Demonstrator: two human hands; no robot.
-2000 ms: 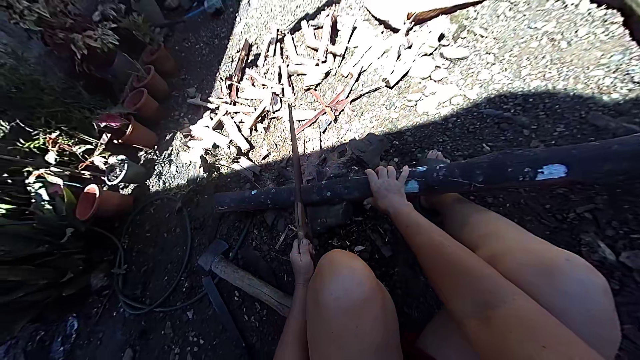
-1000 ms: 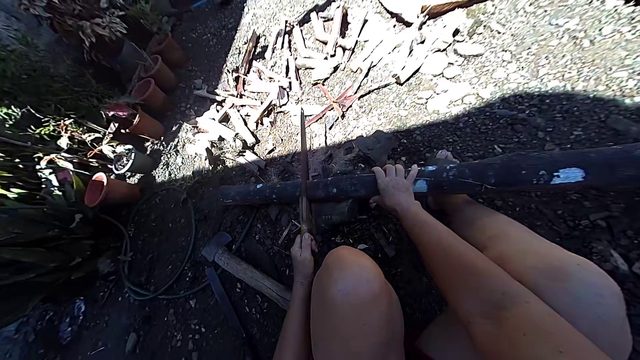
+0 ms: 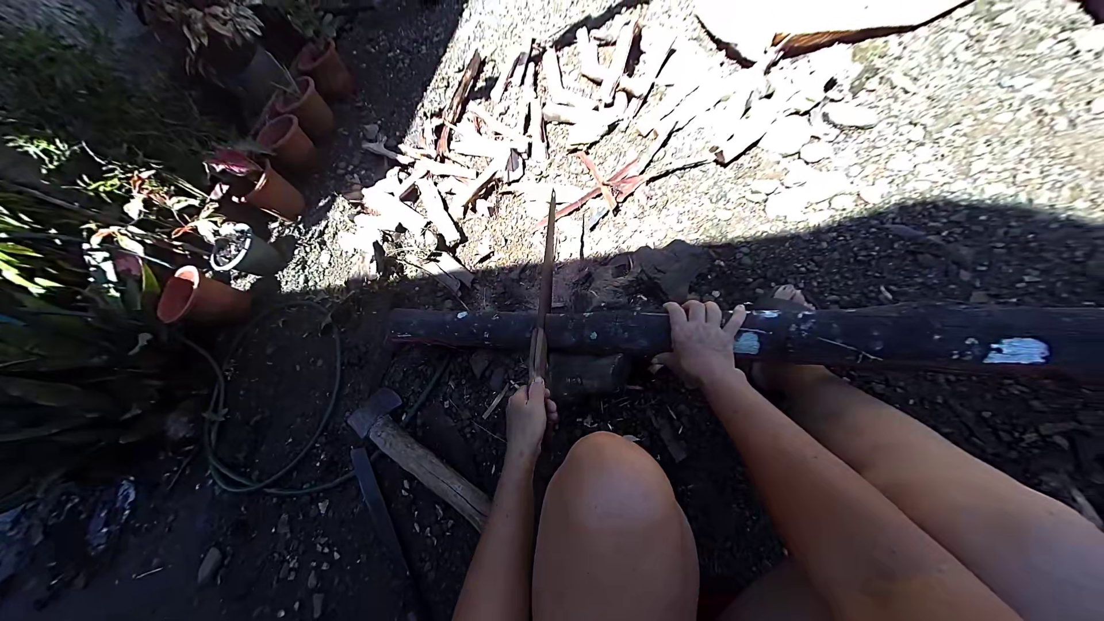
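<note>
My left hand (image 3: 530,417) is closed around the handle of a long, narrow-bladed hand tool (image 3: 548,259), which I see nearly edge-on. Its blade lies across a dark wooden pole (image 3: 897,332) and points away from me; whether it is a saw or a knife I cannot tell. Further right, my right hand (image 3: 703,339) presses on the pole, its spread fingers over the far side and its thumb on the near side. Under the pole, between my hands, is a dark block (image 3: 589,374), partly hidden.
An axe or hammer with a wooden handle (image 3: 431,470) and a dark flat bar (image 3: 379,509) lie left of my knee. Behind them coils a green hose (image 3: 336,388). Terracotta pots (image 3: 207,297) line the left side. Split wood pieces (image 3: 440,211) lie scattered in sunlight beyond the pole.
The tool's blade has swung from leaning slightly left to leaning slightly right, still across the pole. My right hand stays on the pole.
</note>
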